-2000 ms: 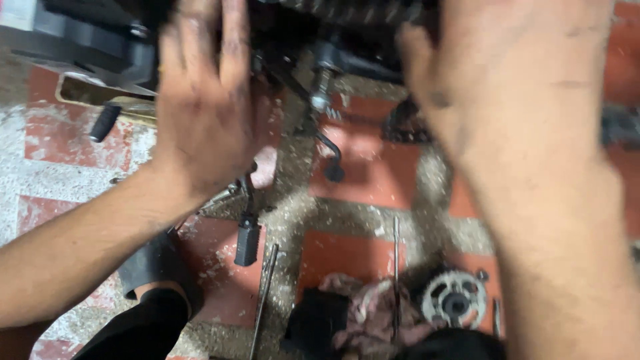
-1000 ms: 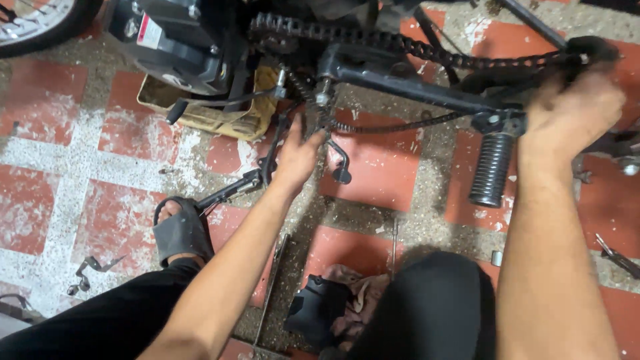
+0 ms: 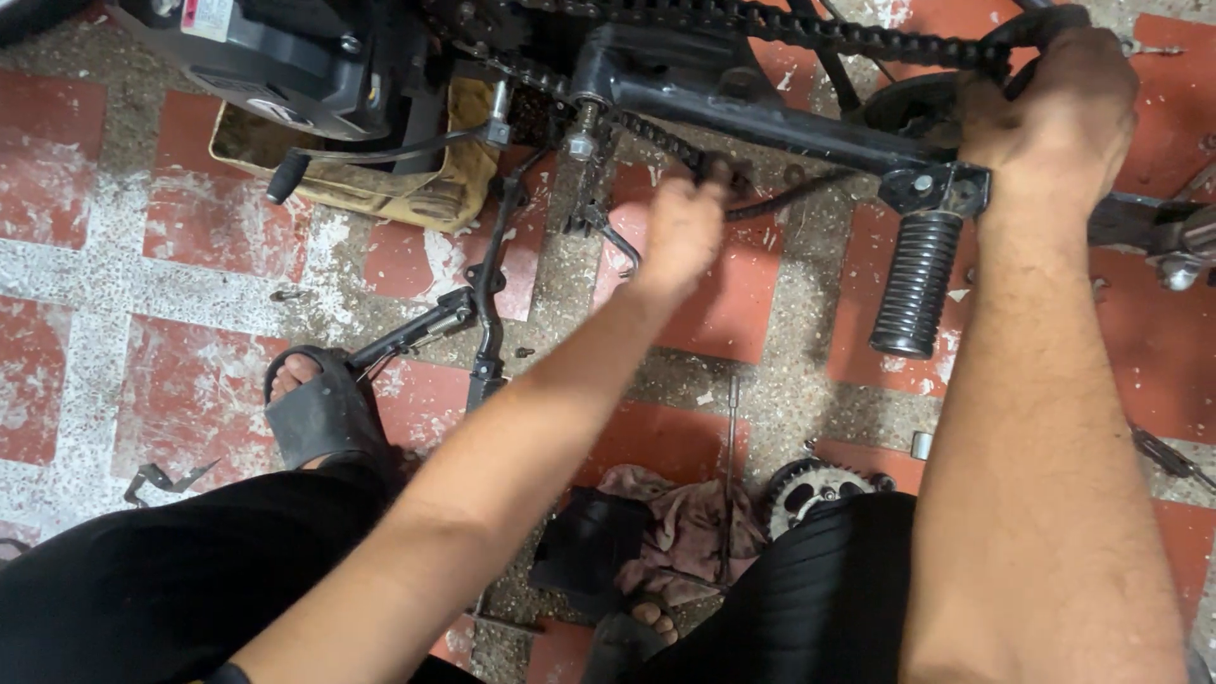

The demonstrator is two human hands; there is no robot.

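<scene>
My left hand [image 3: 686,223] is at the lower run of a black drive chain [image 3: 655,138], its fingers on or right at the links and somewhat blurred. The upper run of the chain [image 3: 845,33] passes above the motorcycle's black swingarm [image 3: 750,109]. My right hand [image 3: 1059,114] is curled at the rear end of the swingarm, against a round black part [image 3: 1035,28] where the chain ends from view; its fingertips are hidden. Below it, a ribbed rubber footpeg [image 3: 917,285] hangs from the swingarm bracket.
A yellowish drain pan [image 3: 427,199] lies under the engine [image 3: 285,66], near the pedal lever [image 3: 399,152]. A black metal bar [image 3: 489,285], a toothed sprocket [image 3: 817,489], a stained rag [image 3: 684,532] and a thin rod [image 3: 731,465] are on the tiles. A sandalled foot [image 3: 323,408] stands left.
My left hand has moved right, from beside the black bar and bent lever to the lower chain. My right hand stays at the swingarm's rear end since a second ago.
</scene>
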